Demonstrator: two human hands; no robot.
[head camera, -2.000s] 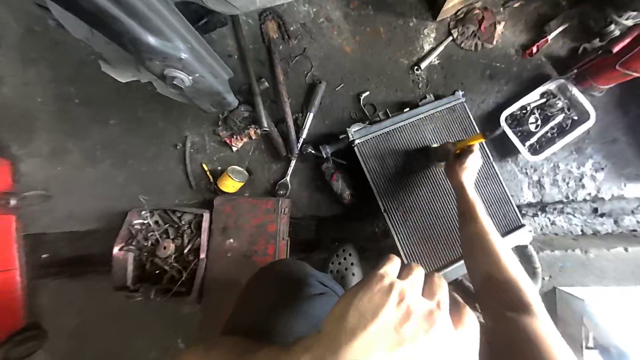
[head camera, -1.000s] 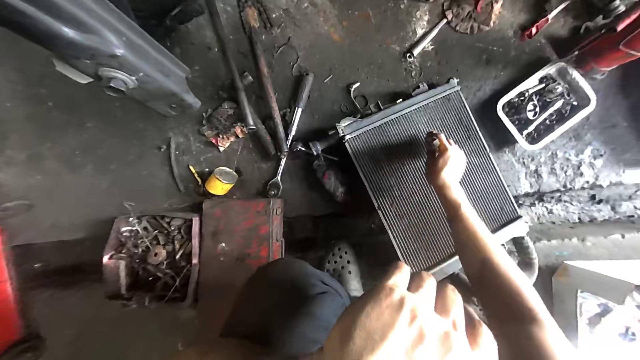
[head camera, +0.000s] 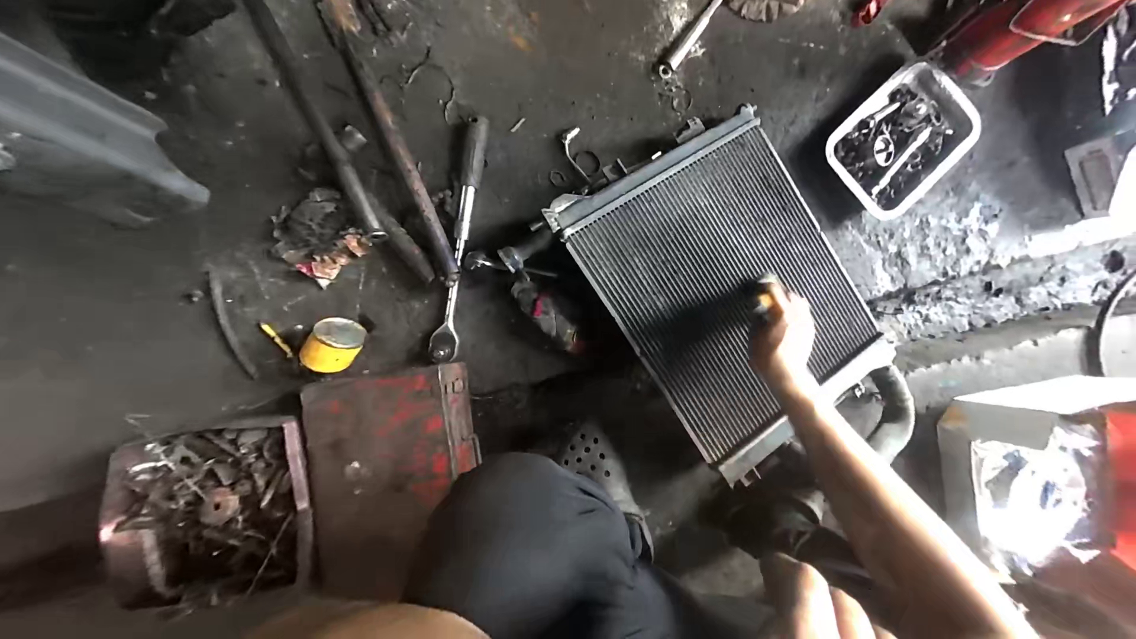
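Observation:
A car radiator (head camera: 701, 257) with a finned core lies tilted on the dark floor, right of the middle. My right hand (head camera: 785, 328) is over the lower right part of its core, closed around a small yellow-handled tool (head camera: 763, 300) whose working end is blurred. A dark shadow falls across the fins to the left of that hand. Only some fingers of my left hand (head camera: 812, 599) show at the bottom edge, near my right forearm; whether they hold anything is hidden. A dark hose (head camera: 892, 408) curves beside the radiator's lower right corner.
A white-rimmed tray (head camera: 974, 133) of metal parts is at the upper right. A ratchet (head camera: 463, 213), metal bars (head camera: 390, 133) and a yellow can (head camera: 332, 346) are at the left. A reddish metal box (head camera: 382, 479) adjoins a scrap-filled bin (head camera: 302, 515). An opened carton (head camera: 958, 453) stands at right.
My right hand has moved from the radiator's upper right part down over its core, still with the yellow-handled tool. My left hand has dropped mostly out of view at the bottom.

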